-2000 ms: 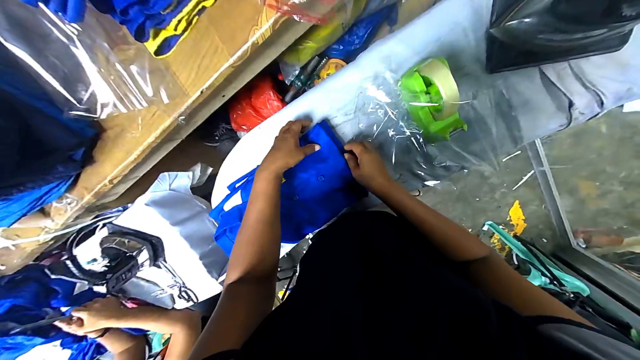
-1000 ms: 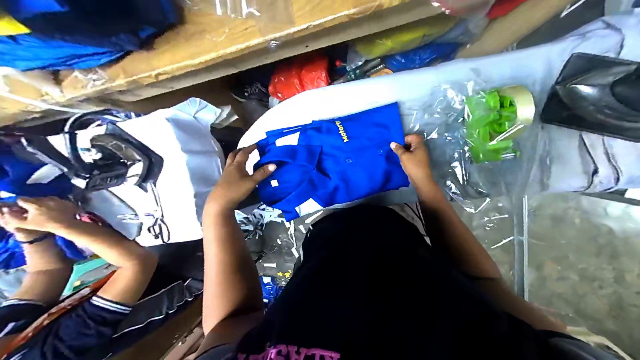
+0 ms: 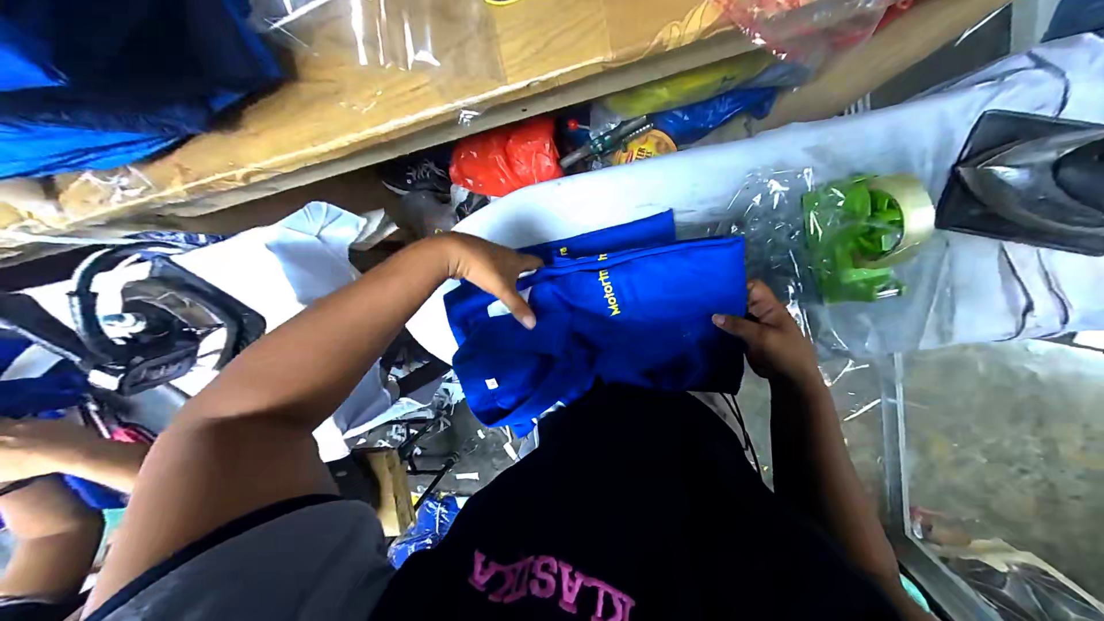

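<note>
A folded blue shirt with yellow lettering (image 3: 664,302) lies at the near edge of an ironing board with a pale cover (image 3: 655,190), its collar toward the left. My left hand (image 3: 492,272) rests on the shirt's upper left part, thumb and fingers spread around a fold. With thumb and fingers, my right hand (image 3: 768,332) pinches the shirt's right edge. To the right of the shirt, a green tape dispenser with a roll of tape (image 3: 862,233) sits on clear plastic bags (image 3: 763,216). The near side of the shirt is partly hidden by my torso.
A black iron rest (image 3: 1026,181) stands at the board's right end. Behind runs a wooden table (image 3: 552,52) with dark blue garments (image 3: 112,78). A red plastic bag (image 3: 507,157) lies beneath it. At the left are a co-worker's arm (image 3: 69,457) and a white cloth-covered surface (image 3: 293,267).
My left hand has moved from the shirt's left edge onto its upper part. The shirt's front now shows a raised fold across the lettering, which lay flat one second ago.
</note>
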